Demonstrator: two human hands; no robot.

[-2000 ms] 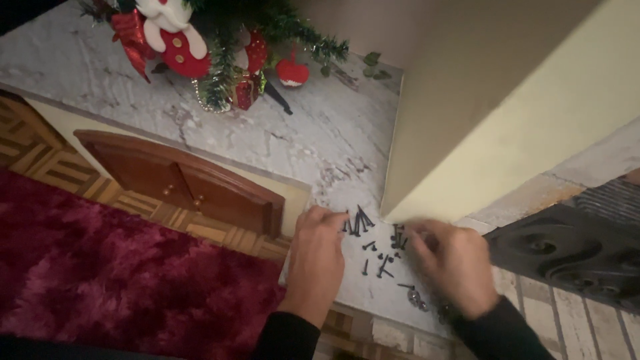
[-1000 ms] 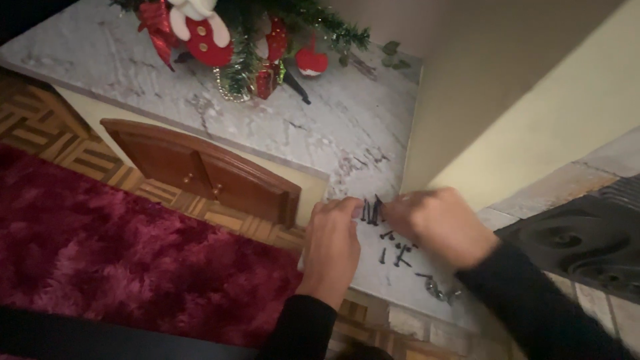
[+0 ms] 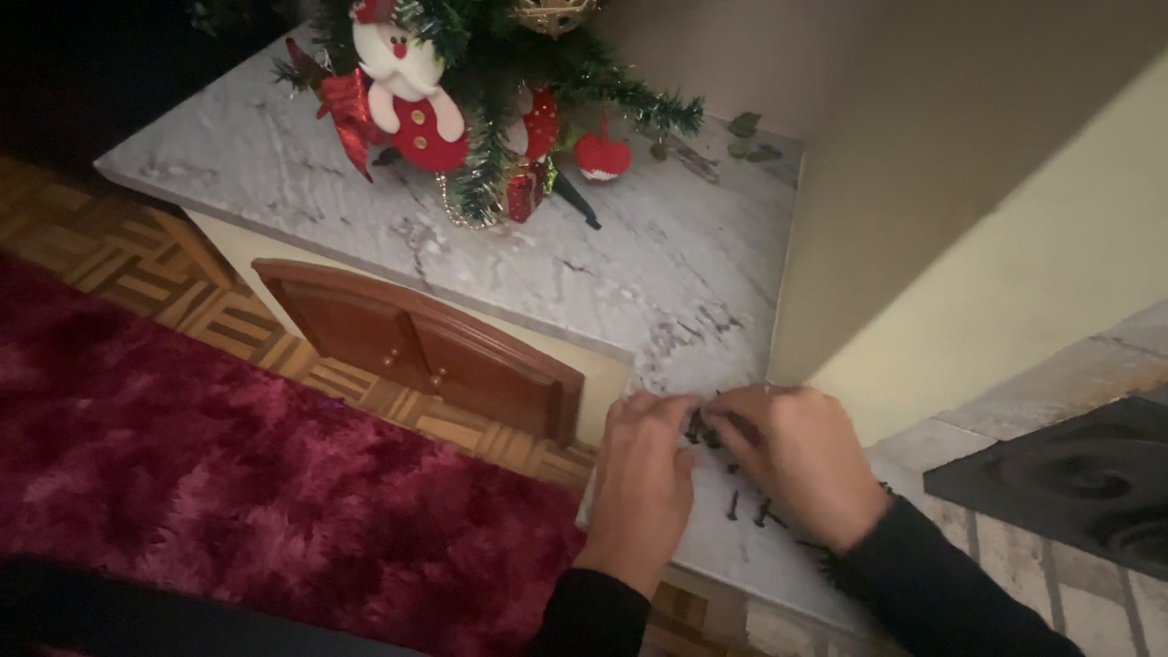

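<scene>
Small dark screws point(image 3: 733, 505) lie on the narrow end of a marble countertop point(image 3: 566, 274), several of them apart below the hands. My left hand point(image 3: 643, 470) rests at the counter's left edge, its fingertips beside a small cluster of screws point(image 3: 695, 429). From the right, my right hand point(image 3: 794, 447) reaches over the same cluster, thumb and index finger close together near my left fingertips. Whether either hand pinches a screw is hidden by the fingers. More dark small pieces point(image 3: 826, 561) show partly beneath the right wrist.
A decorated Christmas tree point(image 3: 493, 109) with a Santa ornament point(image 3: 415, 100) stands on the far part of the counter. A pale wall corner point(image 3: 876, 274) rises just beyond my right hand. A dark metal panel point(image 3: 1068, 484) is at the right, a red shaggy rug point(image 3: 274, 474) at lower left.
My right hand has come left, in to my left fingertips and over the screws. The view has shifted somewhat.
</scene>
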